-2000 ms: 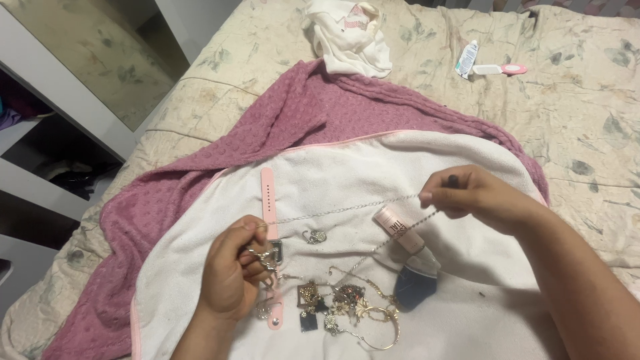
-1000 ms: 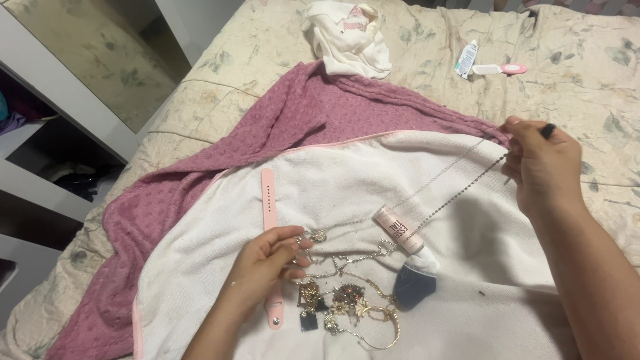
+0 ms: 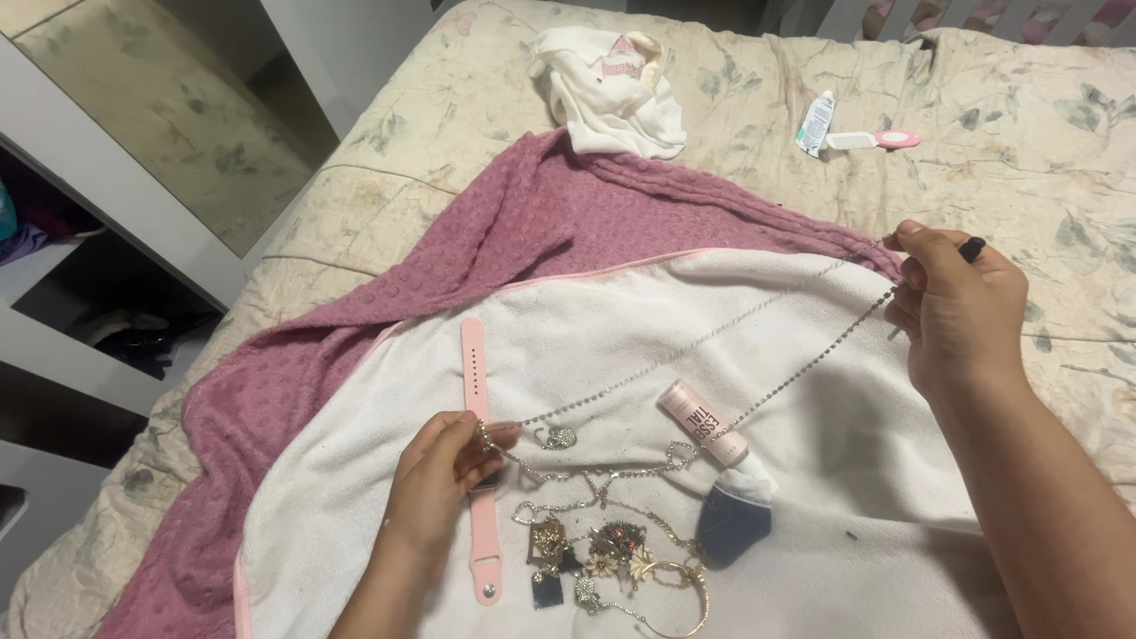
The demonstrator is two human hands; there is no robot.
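Observation:
My right hand [image 3: 958, 293], raised at the right, grips a thin silver chain necklace [image 3: 790, 377] and also has a slim black-ended item between its fingers. The chain slopes down to my left hand [image 3: 453, 453], whose fingertips pinch its other part over a pink watch band [image 3: 475, 364]. Heart-shaped loops of a sparkling chain [image 3: 681, 454] hang or lie below. A small silver pendant or earring [image 3: 559, 437] rests near my left fingertips. Beneath are a heap of mixed jewelry [image 3: 617, 541], a gold bangle [image 3: 706, 599], a pink cylindrical container [image 3: 701, 422] and a dark blue and white cloth item [image 3: 737, 519].
Everything lies on a white cloth with pink edging [image 3: 887, 426], over a dusty-pink textured blanket [image 3: 497, 213] on a floral bedspread [image 3: 896, 71]. A crumpled white garment [image 3: 612, 106], a tube [image 3: 815, 124] and a pink-and-white stick-shaped item [image 3: 874, 140] lie farther back. Shelves [image 3: 98, 293] stand at left.
My right hand has moved right and up since the oldest frame, stretching the chain farther across. My left hand has moved a little left since one second ago and lies over the watch again.

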